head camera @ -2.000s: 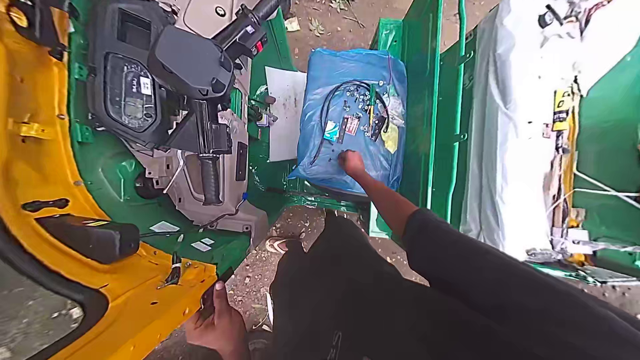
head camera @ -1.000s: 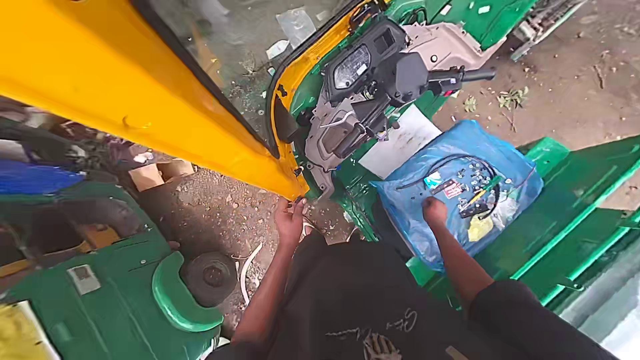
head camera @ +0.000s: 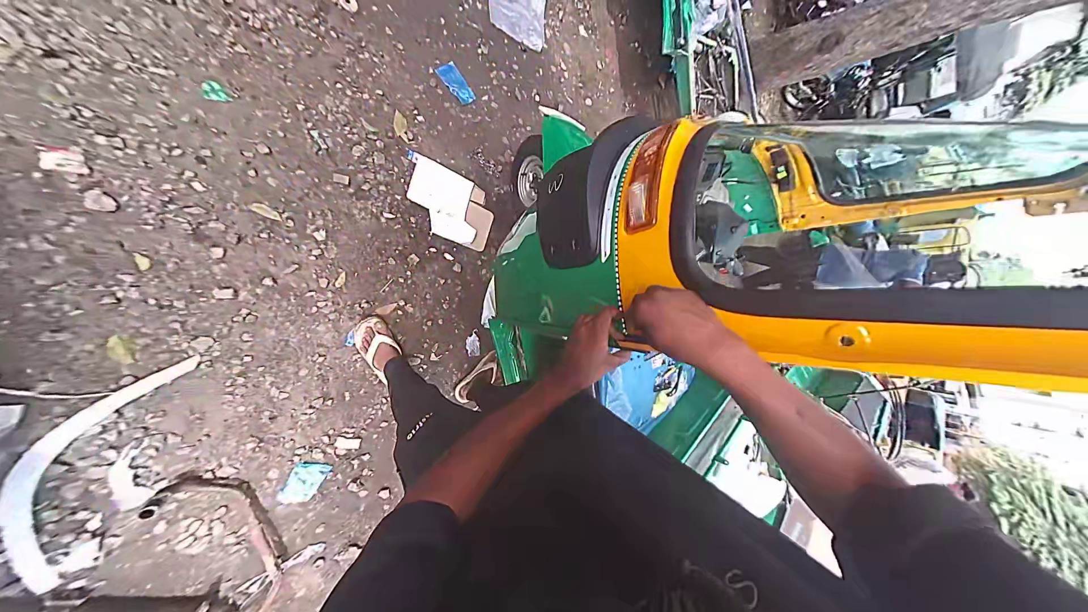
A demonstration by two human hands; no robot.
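Note:
Both my hands are at the front corner of an auto rickshaw, where its green front panel (head camera: 552,280) meets the yellow windshield frame (head camera: 659,255). My left hand (head camera: 588,350) touches the edge of the green panel, fingers bent. Close beside it, my right hand (head camera: 676,323) rests bent on the yellow frame below the black windshield seal (head camera: 684,212). Whether either hand holds a small part is hidden by the fingers. Above them are an orange turn signal lamp (head camera: 648,178) and a black panel (head camera: 569,208). Past my hands, a blue plastic sheet (head camera: 629,393) with small parts shows.
Stony ground lies at left, with an opened cardboard box (head camera: 446,202), blue scraps (head camera: 456,83) and a curved white strip (head camera: 51,467). A wheel (head camera: 529,177) is at the rickshaw's front. My sandalled foot (head camera: 374,342) stands near the green panel.
My right hand has left the blue sheet with the small parts and is now at the front corner beside my left hand. The view has swung strongly to the rickshaw's outer front.

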